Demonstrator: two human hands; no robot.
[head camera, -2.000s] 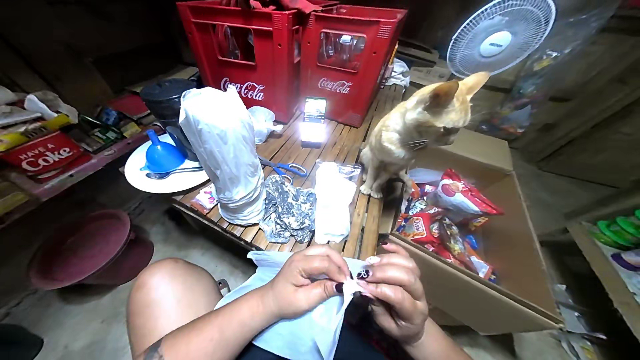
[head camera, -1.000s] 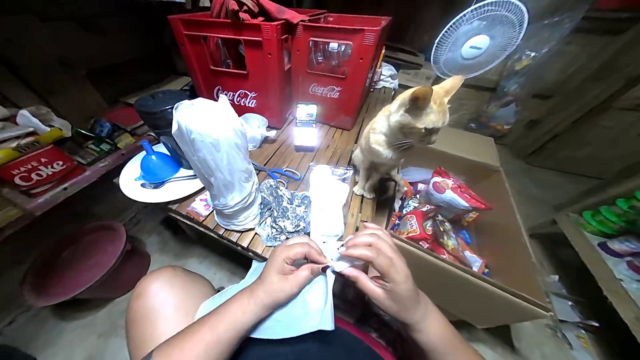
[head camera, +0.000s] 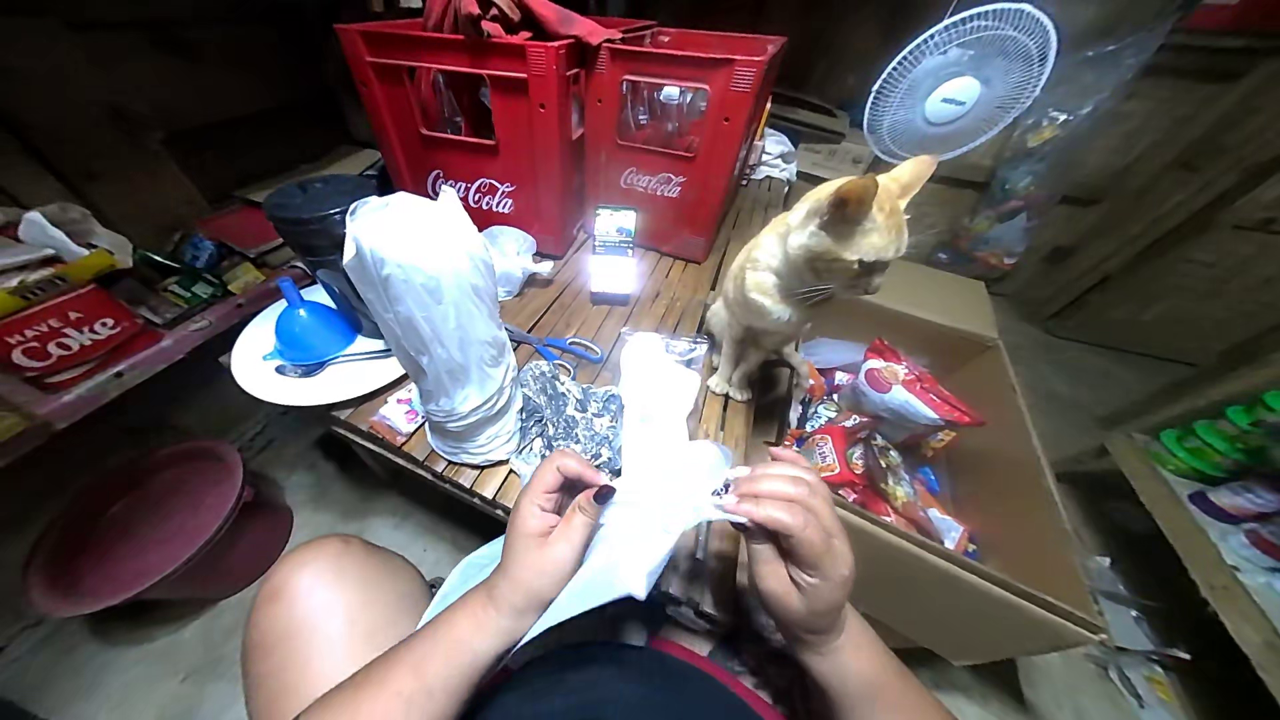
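Observation:
A thin white plastic bag (head camera: 640, 540) hangs between my two hands above my lap, at the near edge of the slatted bamboo table (head camera: 480, 480). My left hand (head camera: 560, 530) pinches its left side between thumb and fingers. At its right side, my right hand (head camera: 795, 535) grips the edge with the fingertips. Beyond it lies a stack of white plastic bags (head camera: 655, 390), partly overlapped by the held one. Left of the stack are a crumpled black-and-white patterned bag (head camera: 570, 415) and blue-handled scissors (head camera: 570, 348). A tall white-plastic-wrapped bundle (head camera: 435, 320) stands farther left.
A ginger cat (head camera: 790, 270) sits on the table's right edge, beside an open cardboard box (head camera: 960, 590) of snack packets. Red bottle crates (head camera: 480, 130) and a lit phone (head camera: 613, 255) are at the back. A blue funnel (head camera: 312, 325) rests on a white plate (head camera: 260, 370).
My hands were close together, pinching the white plastic; now they are farther apart with the bag spread between them. The cat has stayed on the table's edge.

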